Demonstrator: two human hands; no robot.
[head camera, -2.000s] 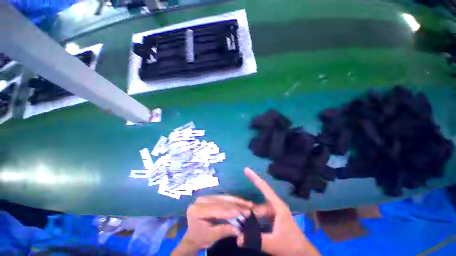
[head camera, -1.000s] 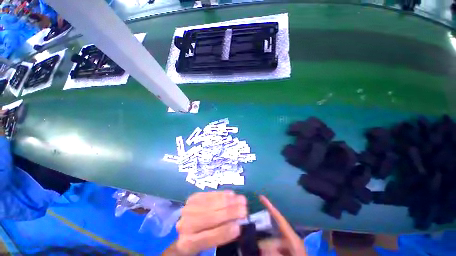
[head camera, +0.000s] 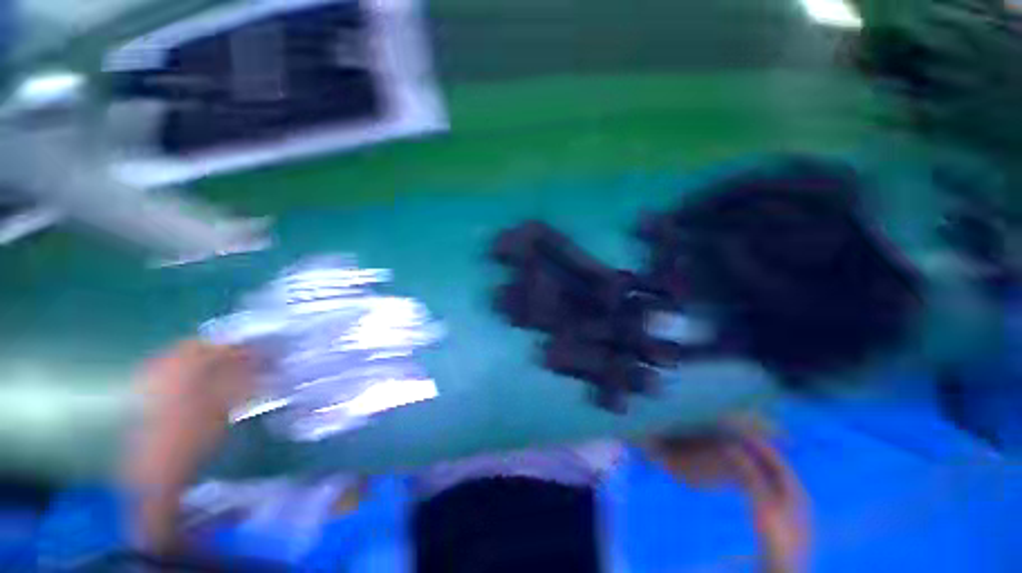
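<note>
The frame is strongly blurred. A loose pile of small pale pieces (head camera: 353, 347) lies on the green table (head camera: 476, 392), left of the middle. My left hand (head camera: 185, 409) is at the pile's left edge, its fingertips against or over it; what it holds is too blurred to tell. A small group of black pads (head camera: 583, 313) lies right of the middle, next to a large black heap (head camera: 790, 269). My right hand (head camera: 756, 465) is low at the right, by the table's near edge, below the black pads. Its fingers and any content are blurred.
A black frame unit (head camera: 314, 95) lies on a white sheet (head camera: 415, 67) at the far left. A pale slanted post (head camera: 146, 218) stands on the table before it. Clear plastic (head camera: 258, 509) and a dark block-like shape (head camera: 504, 526) show below the near edge.
My hands were together at the near edge around a black piece and have moved apart, left to the pale pile, right out to the right. The whole view has shifted.
</note>
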